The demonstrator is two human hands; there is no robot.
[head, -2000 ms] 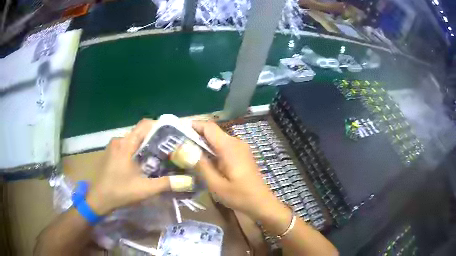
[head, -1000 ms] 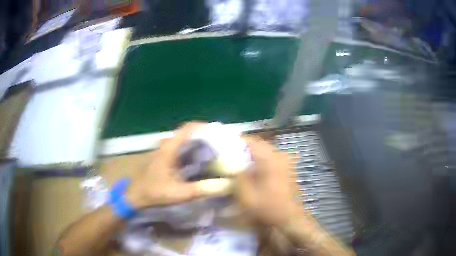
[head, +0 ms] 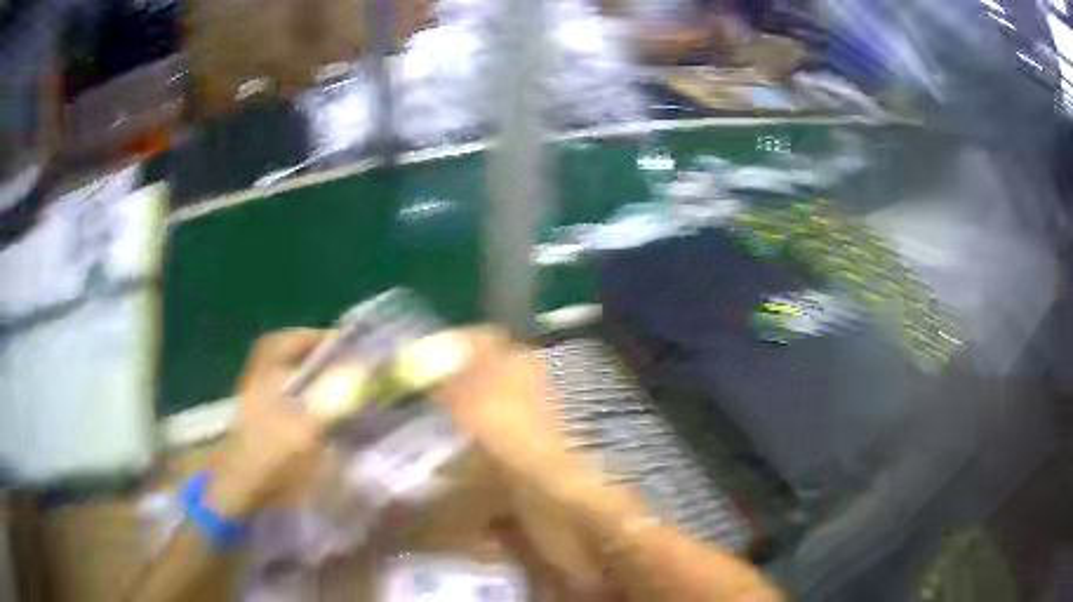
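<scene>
The picture is blurred. My left hand (head: 280,406) holds a socket housing (head: 382,323) by its left side, in front of the belt's near edge. My right hand (head: 488,394) is on the housing's right side. Finger cots cover fingertips of both hands, pressed at the housing's near part. A small greenish-yellow part shows between the fingertips; blur hides what it is. Clear plastic (head: 406,465) lies or hangs just below the hands. Another white housing piece (head: 453,582) lies at the bottom edge.
A tray of module rows (head: 635,435) lies right of my hands. Beyond it stands a black stack (head: 730,341) with green-yellow boards (head: 859,265) on top. A grey post (head: 513,176) rises before the green belt (head: 318,253). A white slab (head: 77,365) is at left; a white cord pile is behind.
The view has swung about. The housing, open side facing me two seconds ago, is now tilted and seen more edge-on. Both cot-covered fingertips have come together at its near part.
</scene>
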